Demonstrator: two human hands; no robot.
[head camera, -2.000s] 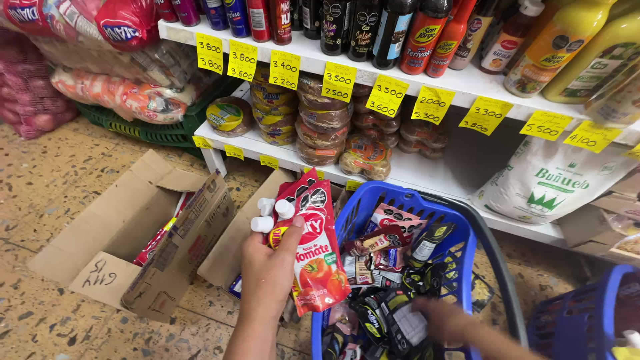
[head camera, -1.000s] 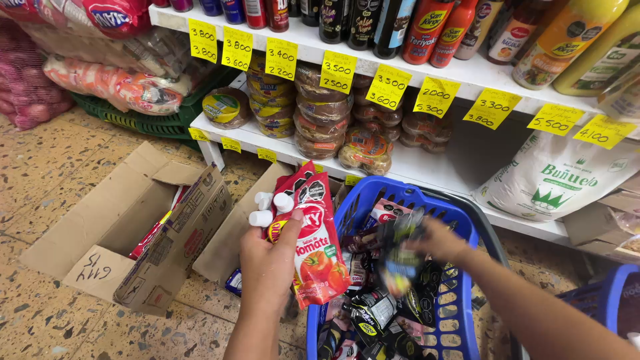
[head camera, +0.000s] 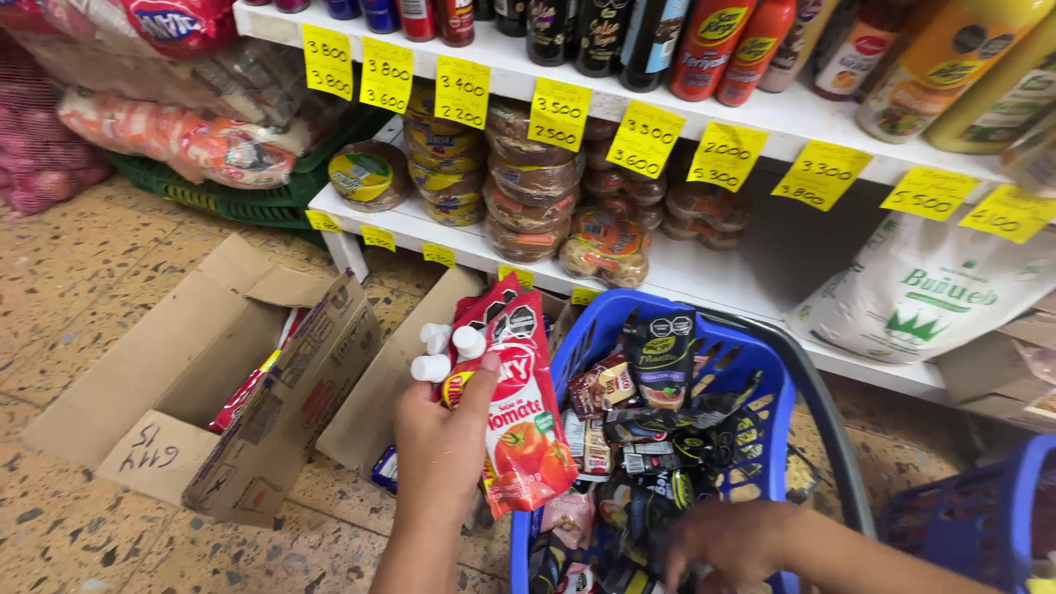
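My left hand (head camera: 445, 437) grips several red tomato sauce pouches (head camera: 524, 429) by their spout end, white caps showing beside my thumb. They hang just left of a blue plastic basket (head camera: 536, 536) filled with black sauce pouches (head camera: 660, 359) and a few brown and pink packets (head camera: 568, 516). Over the basket's lower part is my right hand (head camera: 726, 540), blurred, its fingers down among the pouches; whether they hold one cannot be told. One black pouch lies face up at the basket's far end.
Open cardboard boxes (head camera: 165, 363) stand on the speckled floor at left, one holding a red packet. Ahead is a white shelf (head camera: 693, 276) with stacked round packages, bottles above and yellow price tags. A large white sack (head camera: 932, 285) and a second blue basket (head camera: 973, 503) are at right.
My right hand has moved from the basket's upper part, where it held a dark pouch, down to its near part. A black pouch now lies at the far end. My left hand keeps its pouches.
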